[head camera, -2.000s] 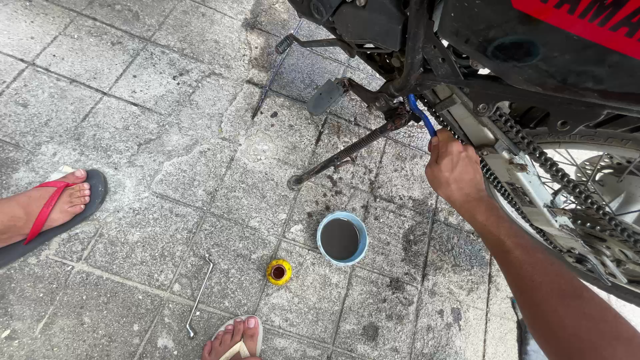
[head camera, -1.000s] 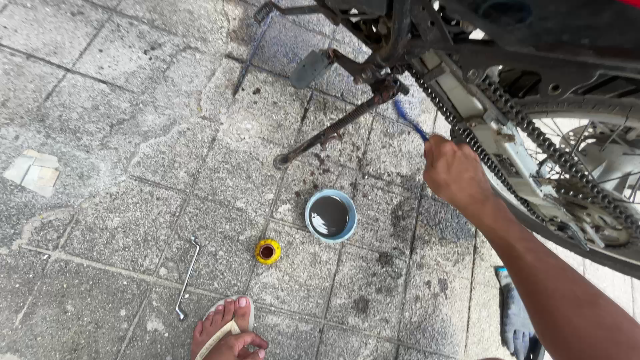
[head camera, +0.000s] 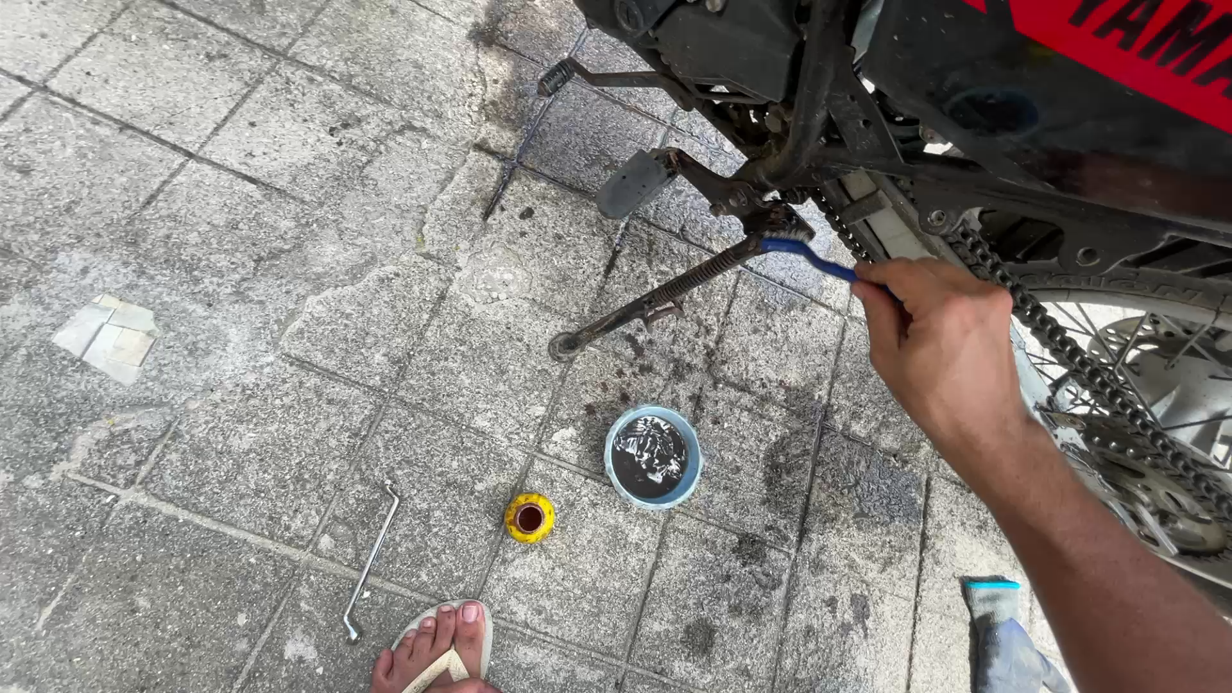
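My right hand (head camera: 938, 346) is closed around the handle of a blue brush (head camera: 813, 258). Its bristles touch the greasy upper end of the motorcycle's side stand (head camera: 664, 294), just below the pivot. The brush resembles a toothbrush. Left of the pivot is a rubber-covered footpeg (head camera: 635, 183). Below the stand, a light blue bowl (head camera: 695, 472) of dark liquid sits on the paving, with a small open yellow container (head camera: 547, 520) to its left. At the bottom edge, beside a sandalled foot, a bit of skin shows that may be my left hand; its state is unclear.
A metal wrench (head camera: 372, 563) with angled ends lies left of the foot (head camera: 438, 640). A grey glove with a blue cuff (head camera: 1001, 626) rests at the lower right. The drive chain (head camera: 1078, 356) and spoked rear wheel are beside my right forearm. A pale patch (head camera: 106, 337) marks the paving at left.
The brush head was away from the stand one second ago and now touches its upper end. The other person's foot in a red-strapped sandal, seen two seconds ago, is out of view.
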